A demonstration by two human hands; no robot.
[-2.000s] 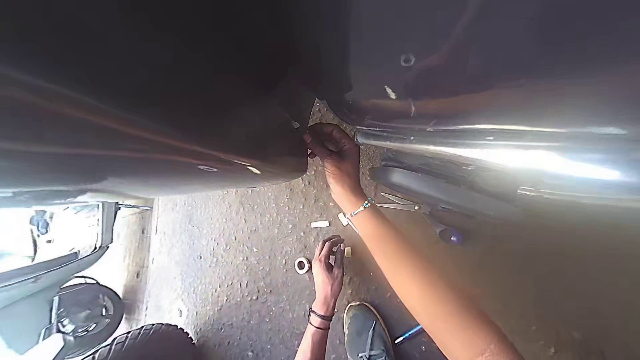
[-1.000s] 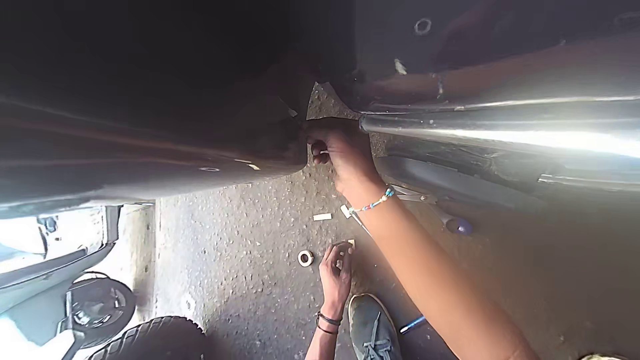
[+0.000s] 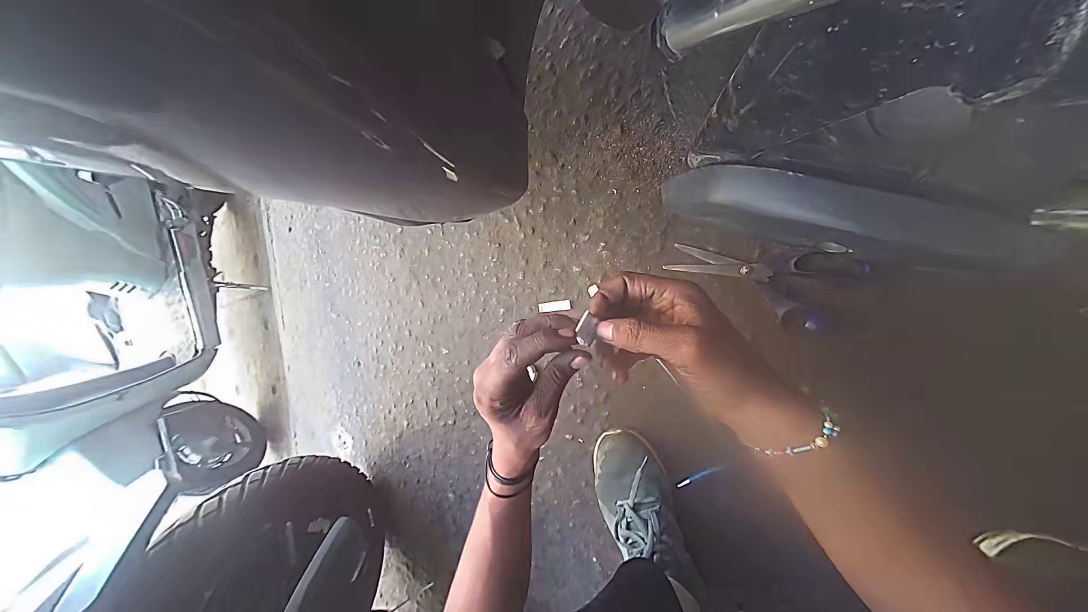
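Over the rough ground at the middle of the head view, my left hand [image 3: 527, 374] and my right hand [image 3: 663, 327] meet, fingertips close together. Between them is a small grey block with a pale edge [image 3: 586, 329], pinched by both hands' fingers and thumbs. Just behind my fingers a small white strip [image 3: 555, 306] lies on the ground. A small pale piece [image 3: 593, 291] shows by my right index finger; whether it is held or lies below cannot be told. Scissors [image 3: 745, 270] with dark handles lie beyond my right hand.
A dark curved vehicle panel [image 3: 340, 127] overhangs the upper left. Dark vehicle parts with a grey curved piece [image 3: 816, 204] fill the upper right. A tyre [image 3: 280, 527] and a light-coloured scooter [image 3: 93, 340] stand at left. A shoe [image 3: 633, 493] and a blue pen-like thing [image 3: 699, 477] are below.
My right hand has come back from the gap between the dark panels to my left hand. The view has shifted. The white ring seen on the ground by my left hand no longer shows plainly.
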